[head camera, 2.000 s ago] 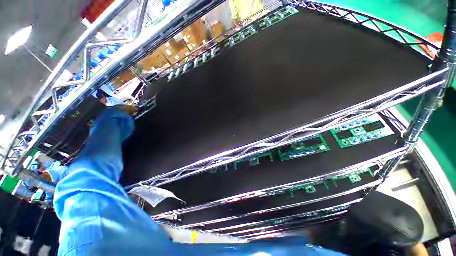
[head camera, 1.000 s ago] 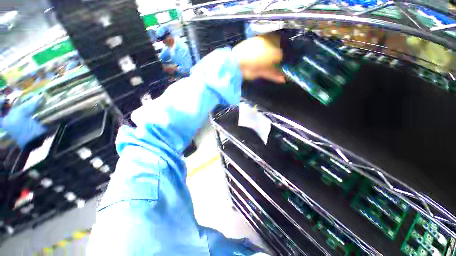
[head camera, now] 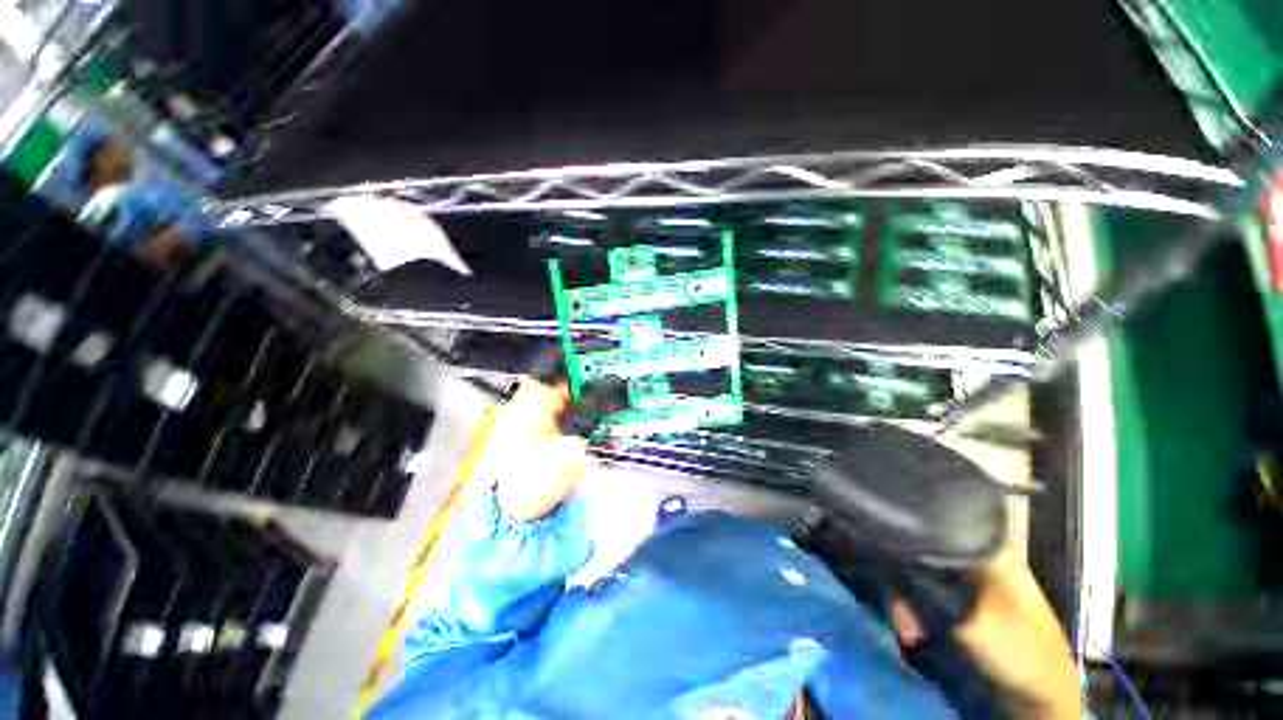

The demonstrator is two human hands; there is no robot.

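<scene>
A green circuit board panel (head camera: pixel 654 352) with three board strips and open gaps is held up in front of the rack. My left hand (head camera: pixel 542 443) grips its lower left corner, with black coverings at the fingertips. My right hand (head camera: pixel 1006 633), at the lower right, holds a bulky black handheld scanner (head camera: pixel 915 499) with a rounded head. The scanner is to the right of the panel and a little lower, not touching it. The fingers of my right hand are partly hidden behind the scanner.
The wire rack's chrome shelf edge (head camera: pixel 788 177) runs across above the panel. More boards (head camera: pixel 961 260) lie on the shelf below it. A white paper (head camera: pixel 401 235) hangs at the shelf's left. Black bins (head camera: pixel 169 380) stand left, past a yellow floor line (head camera: pixel 422 563). A green surface is at right.
My left hand has brought the panel from above the upper shelf down in front of my body. The view has turned right and downward, and my right hand with the scanner is in view again.
</scene>
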